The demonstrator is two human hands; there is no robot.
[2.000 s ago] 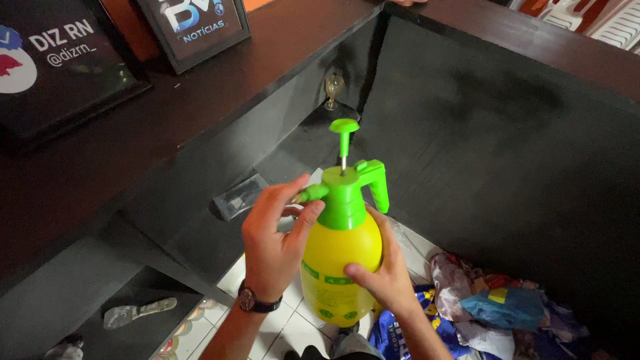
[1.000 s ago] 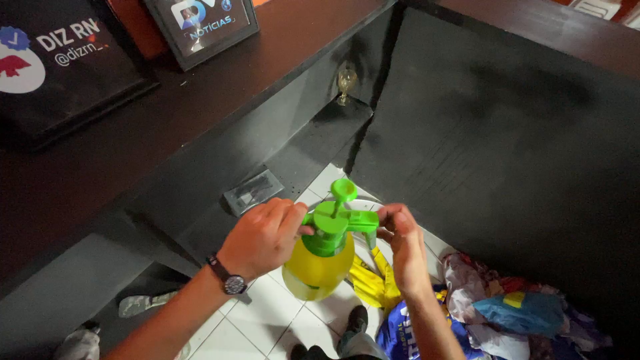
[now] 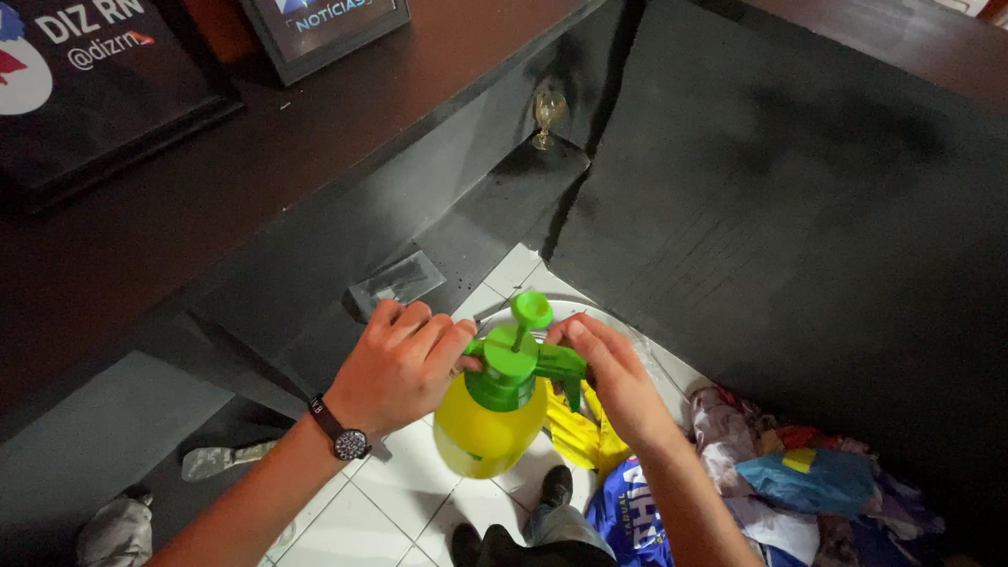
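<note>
A yellow pump sprayer bottle [image 3: 488, 429] with a green head hangs in front of me above the tiled floor. Its green pump knob [image 3: 531, 310] is raised on a thin rod. My left hand [image 3: 405, 366], wearing a dark watch on the wrist, grips the nozzle side of the green head; the nozzle is mostly hidden by the fingers. On the other side, my right hand [image 3: 610, 370] is beside the green handle and trigger [image 3: 568, 374], its fingers bent near the handle's end. Whether it grips the handle cannot be told.
Dark wooden counter [image 3: 260, 157] with framed signs [image 3: 102, 94] runs along the left. A glass goblet [image 3: 549, 114] and a clear box [image 3: 398, 283] stand on the black lower shelf. A black panel [image 3: 787, 197] rises at right. Heaped fabrics [image 3: 819, 488] lie on white floor tiles [image 3: 378, 504].
My right hand has gone from the bottle's body to near the handle. The sprayer's head has turned, and the sprayer sits lower in view than two seconds ago. My left hand stays at the nozzle side.
</note>
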